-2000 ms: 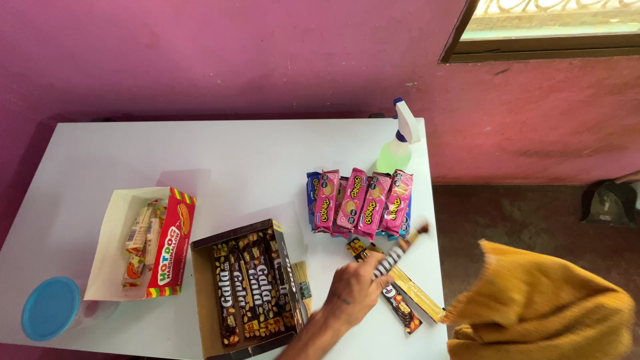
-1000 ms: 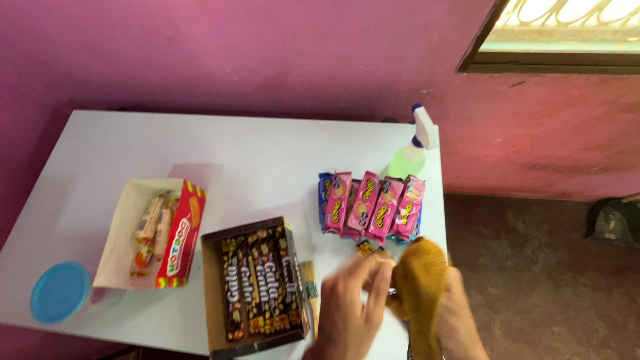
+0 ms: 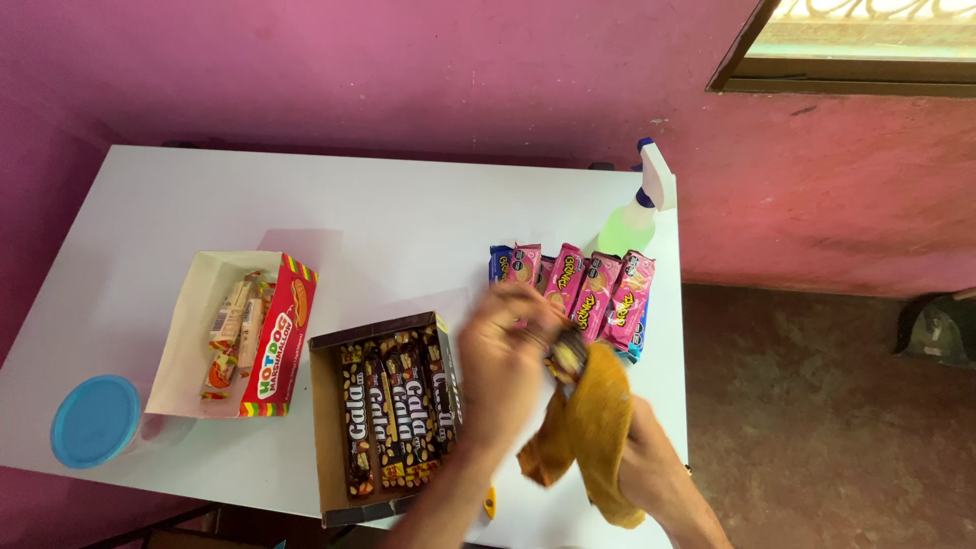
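Note:
My left hand [image 3: 507,351], blurred, grips one end of a dark wrapped chocolate bar [image 3: 566,354]. Around the bar's other end my right hand [image 3: 648,461] holds a mustard-yellow cloth [image 3: 598,435], which hides most of its fingers. Just behind the hands lie several pink wafer packs [image 3: 595,293], with blue ones among them. To the left of my left hand, an open black cardboard box [image 3: 328,427] contains several dark chocolate bars [image 3: 396,412] in a row.
A spray bottle [image 3: 627,229] with green liquid stands at the white table's [image 3: 381,206] back right corner. On the left are an open red-and-white marshmallow box [image 3: 286,335] with wrapped sweets and a clear tub with a blue lid [image 3: 95,421]. A wall borders the table's back.
Two seconds ago one hand held a brush over bars beside the wafer packs, with the cloth at the right. Now both hands are together at a bar, the cloth around its end.

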